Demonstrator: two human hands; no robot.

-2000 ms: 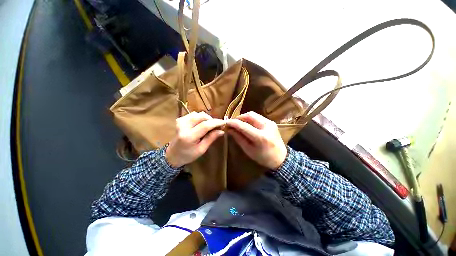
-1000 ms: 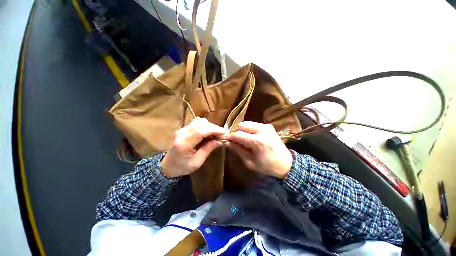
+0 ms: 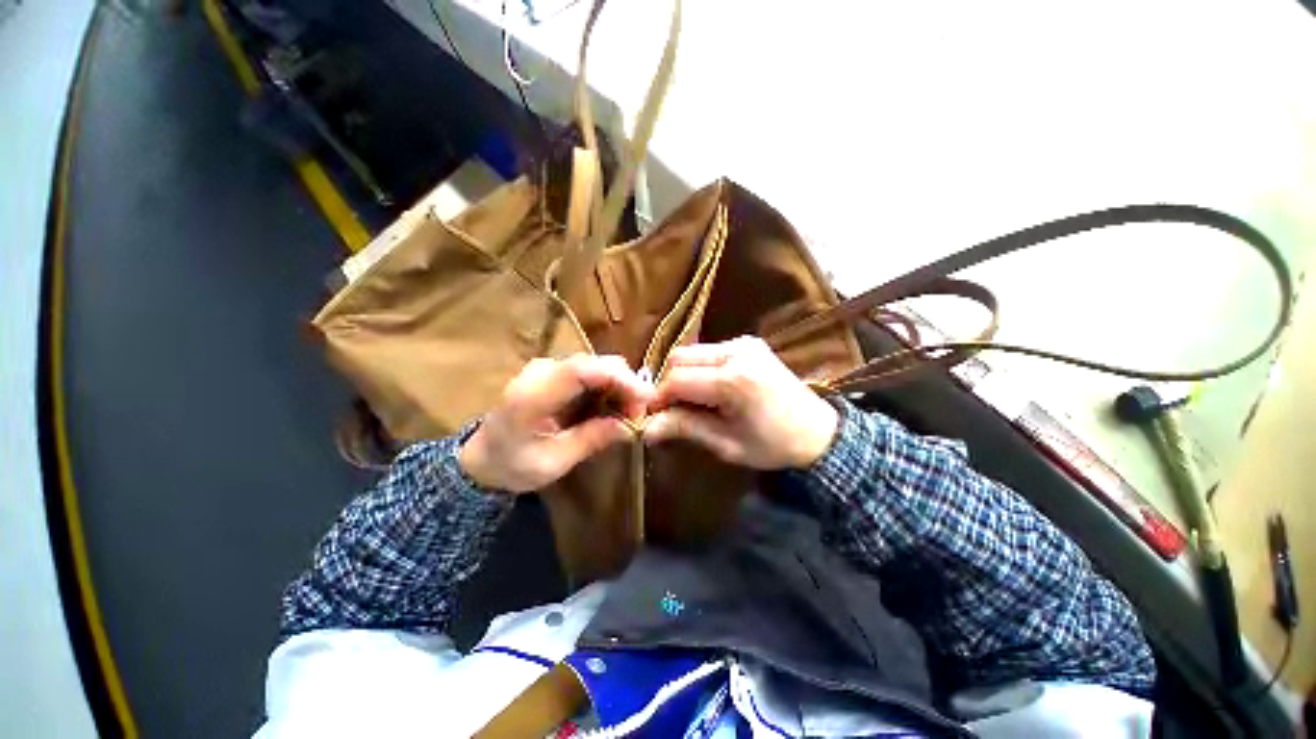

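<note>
A brown tote bag body lies across my lap, with its mouth facing up. My left hand and my right hand are side by side and pinch the narrow top edge at the seam between thumbs and fingers. Folded lining layers show beyond the fingertips. One handle stands up at the far left side; another long handle loops over the bench on the right. The fingers hide the pinched spot itself.
A white-covered bench runs along the far and right side. A hammer, a slim corded tool and a red marked strip lie on it. Another tan bag is at the left, beside a dark walkway.
Both hands have moved slightly towards me since the oldest frame, still pinching the edge. The standing handle has leaned right, and the right loop has dropped lower over the bench.
</note>
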